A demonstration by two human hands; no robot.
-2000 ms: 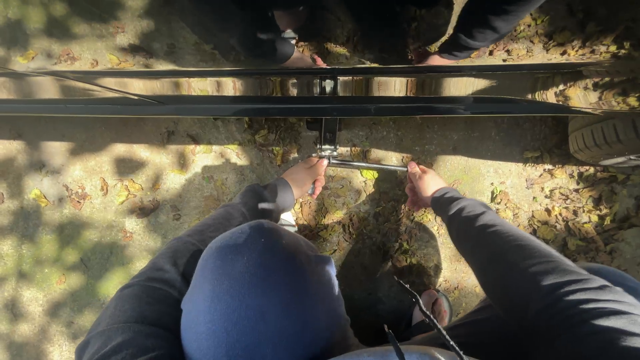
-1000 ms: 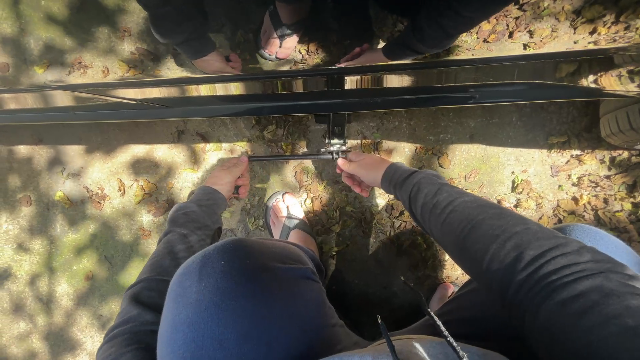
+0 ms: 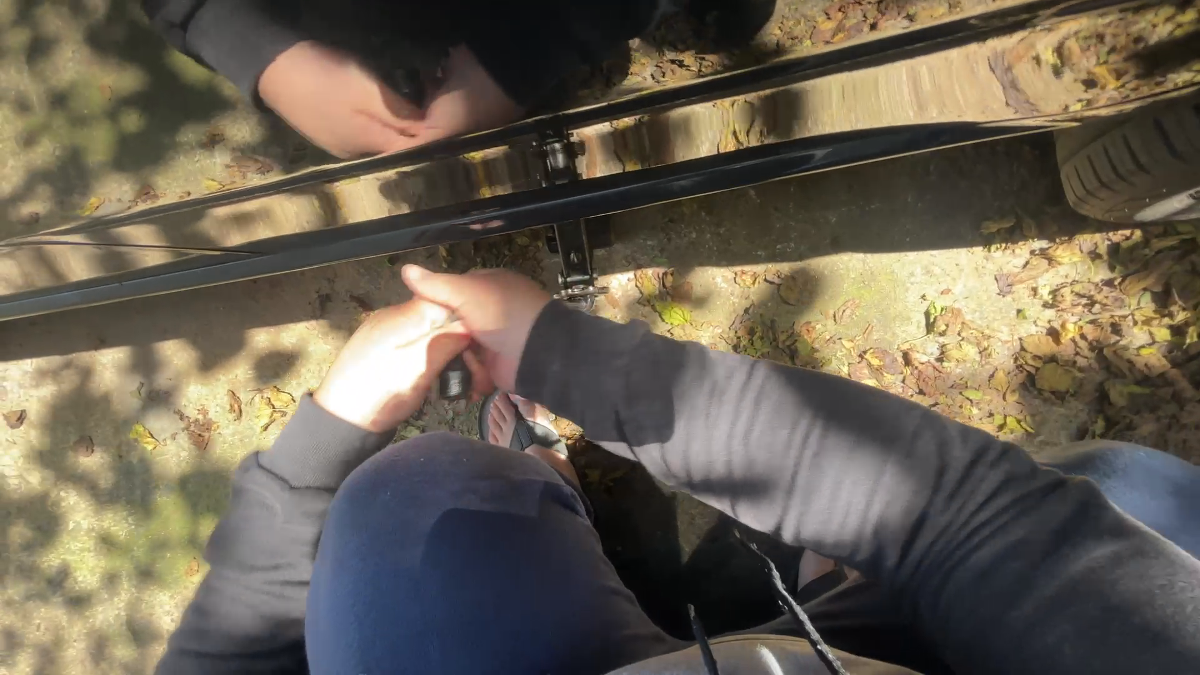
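Close together in front of the car's sill, my left hand and my right hand close around a dark bar. Only the bar's black cylindrical end shows, below and between the fingers; the hands hide the rest. To the right of my right hand, a black car jack reaches out from under the glossy black sill of a car. The metal joint at the jack's near end shows just above my right sleeve, with no hand on it.
A car tyre stands at the upper right. Dry leaves lie on the concrete ground. My knee and a sandalled foot are just below the hands. The car's shiny side mirrors my arms and the ground.
A second ago my hands were apart, the left on the bar's outer end and the right by the jack's joint. Now they are together, left of the joint. The view has moved closer and tilted.
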